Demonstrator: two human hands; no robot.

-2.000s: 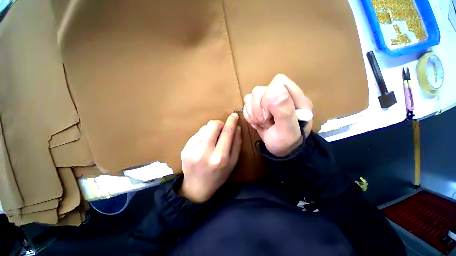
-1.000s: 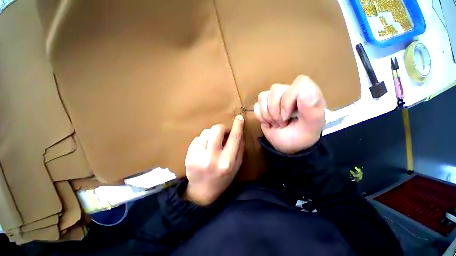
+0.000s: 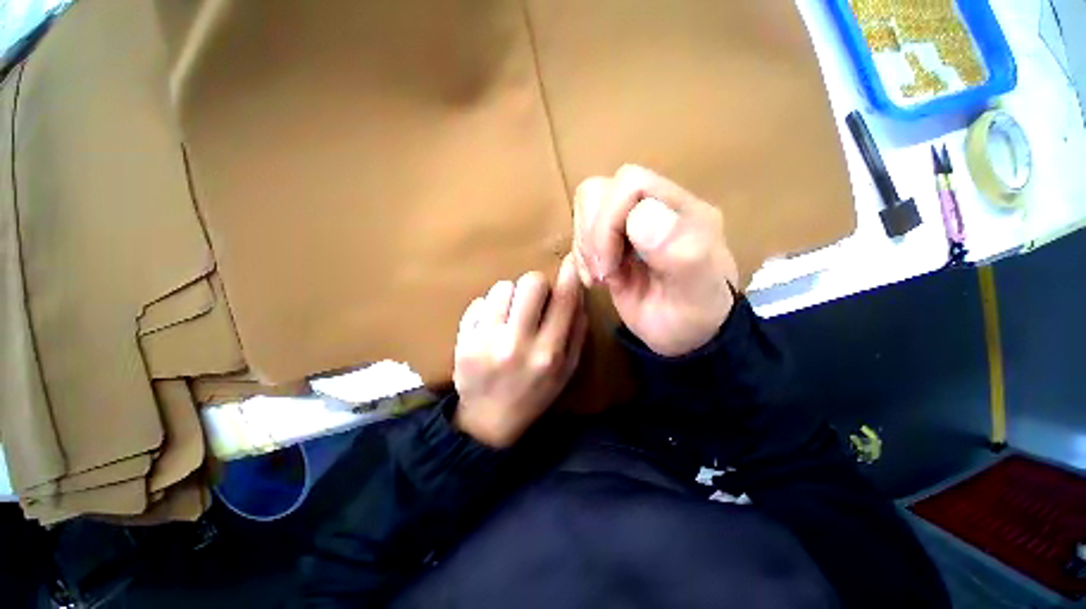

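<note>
A large tan-brown leather panel with a seam down its middle lies on the white work board. My left hand rests on the panel just left of the seam, its forefinger tip at the seam. My right hand is curled in a fist right of the seam, its fingertips touching or nearly touching the left forefinger. A white rounded spot shows at the top of the fist; I cannot tell whether it is a tool end or the thumb. Tiny dark marks show beside the seam; the fingertips hide the rest.
Stacked brown panels lie at left. At right are a black hammer-like tool, pink-handled snips, a pale tape roll and a blue-rimmed tray of small gold pieces. The bench edge curves below the hands.
My right fist has moved left to the left forefinger and turned. The thin dark tip that showed at its fingers a second ago is now hidden. The view has shifted slightly.
</note>
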